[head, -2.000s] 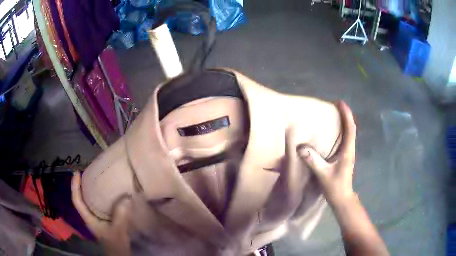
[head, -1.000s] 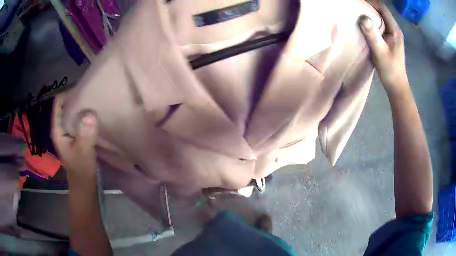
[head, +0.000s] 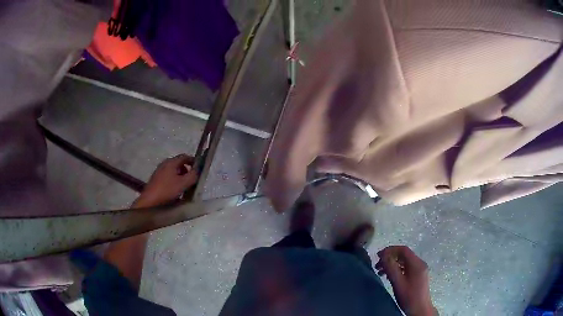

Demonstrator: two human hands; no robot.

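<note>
A beige to dusty pink-brown jacket (head: 432, 105) hangs at the upper right, with its lower edge over the floor. Neither hand touches it. My left hand (head: 176, 176) is at the left, its fingers bent against a pale metal upright (head: 216, 117) of the rail frame; whether they grip it or a small thing there is hidden. My right hand (head: 404, 271) is low, right of my legs, with its fingers loosely curled; whether it holds anything small is not clear.
A long metal rail (head: 92, 228) crosses the lower left and meets the upright. Purple (head: 185, 43) and orange (head: 117, 46) garments hang at the upper left, beside a mauve garment (head: 37, 80) at the left edge. My shoes stand on grey floor (head: 469, 259).
Both hands have let go of the jacket's shoulders. My left hand has moved to the metal upright and my right hand down beside me. The view has tilted down and left; the jacket now shows upper right.
</note>
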